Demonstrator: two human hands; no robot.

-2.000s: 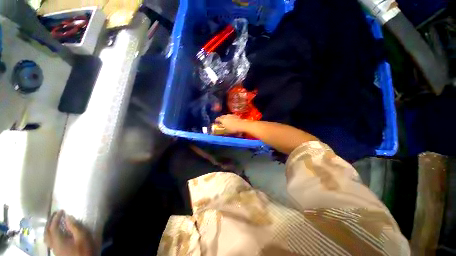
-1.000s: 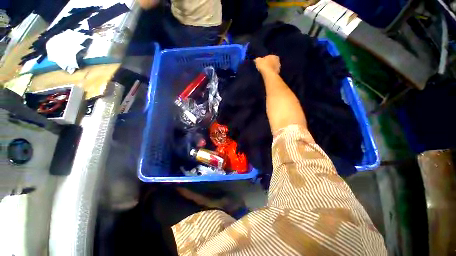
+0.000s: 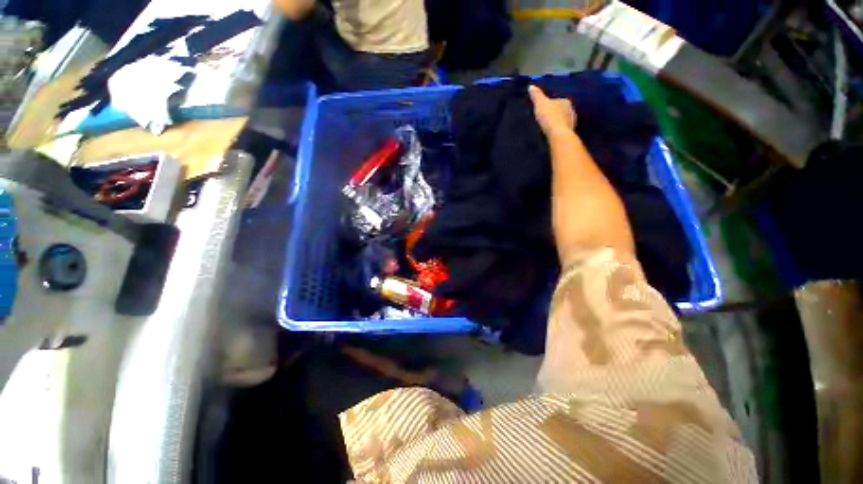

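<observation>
Black cloth pieces [image 3: 501, 208] lie heaped in the right part of a blue plastic crate [image 3: 378, 326], and some hang over its near rim. My right hand [image 3: 555, 113] is on the cloth near the crate's far side, with fingers closed on it; the fingertips are partly hidden in the dark folds. My left hand is out of the picture.
The crate's left part holds a red tube-shaped item [image 3: 376, 165], clear plastic [image 3: 416, 180], red plastic [image 3: 431, 272] and a small bottle [image 3: 405, 293]. The sewing machine [image 3: 95, 284] stands at left. Another person's clothing [image 3: 383, 24] shows beyond the crate.
My right hand has left the small bottle and moved to the cloth, then slightly right. The cloth has shifted and covers part of the red plastic. My left hand has gone out of view.
</observation>
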